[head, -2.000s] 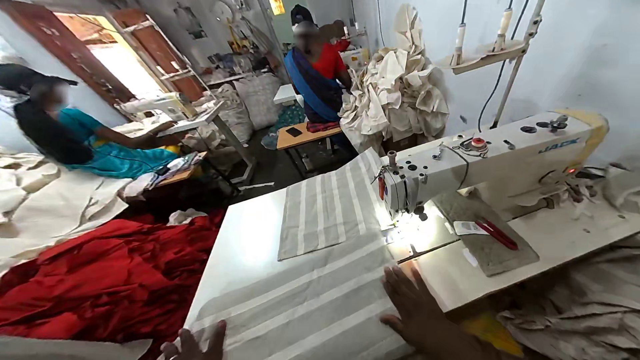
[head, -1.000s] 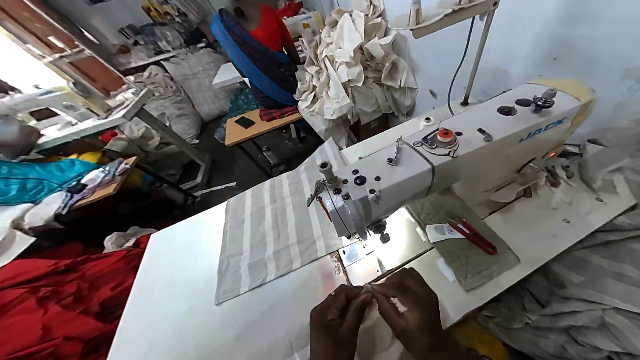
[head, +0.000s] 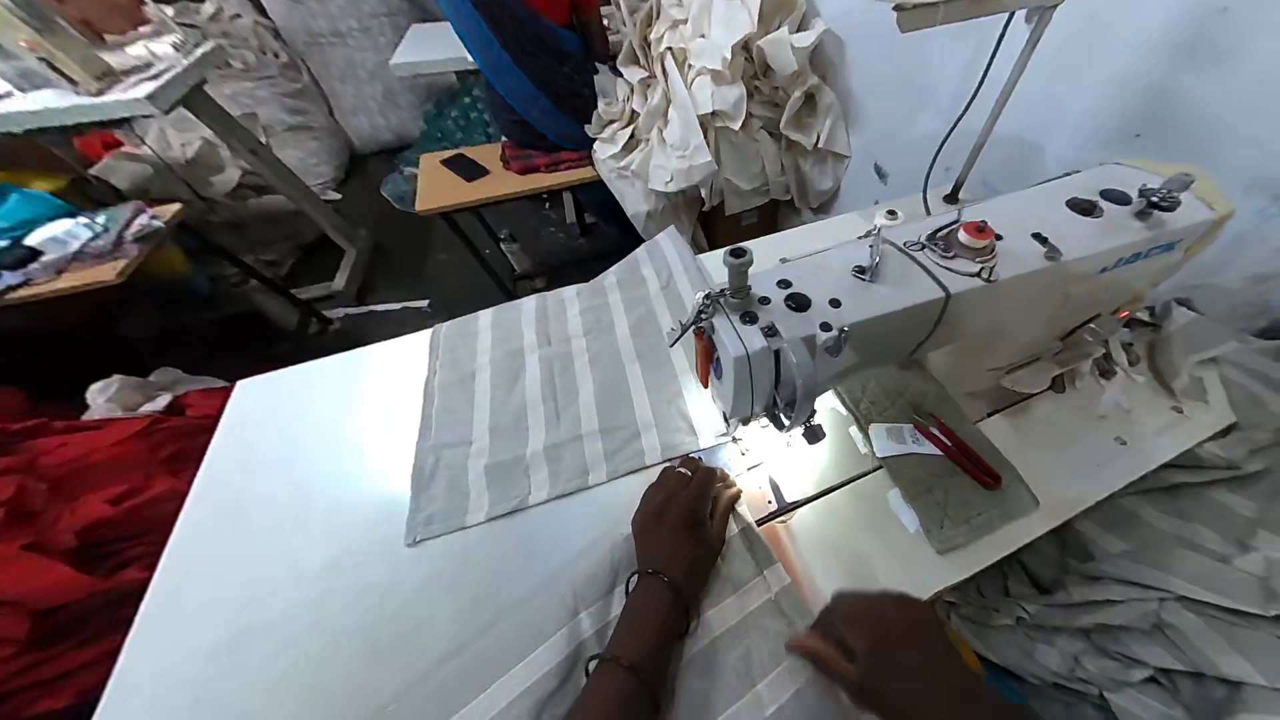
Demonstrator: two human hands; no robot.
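A white Jack sewing machine (head: 900, 280) stands on the white table (head: 300, 560), its lamp lighting the needle area. My left hand (head: 685, 520) rests just in front of the needle, fingertips on the edge of a grey cloth with white stripes (head: 740, 620). At the lower right my right hand (head: 875, 650) is blurred, its thumb at that cloth's right edge; its grip is unclear. A second striped grey cloth piece (head: 550, 390) lies flat behind and left of the needle. Red-handled thread snips (head: 960, 455) lie on a grey fabric pad (head: 940, 510) right of the needle.
Striped grey cloth (head: 1150, 580) is heaped at the right. Red fabric (head: 100, 530) lies beyond the table's left edge. Pale cloth pieces (head: 710, 110) are piled behind the machine. A person (head: 530, 60) is beside a wooden bench (head: 510, 180) bearing a phone (head: 465, 167).
My hands were together at the cloth before the needle; now they are apart, the left by the needle and the right lower and to the right. The view has shifted since the first frame.
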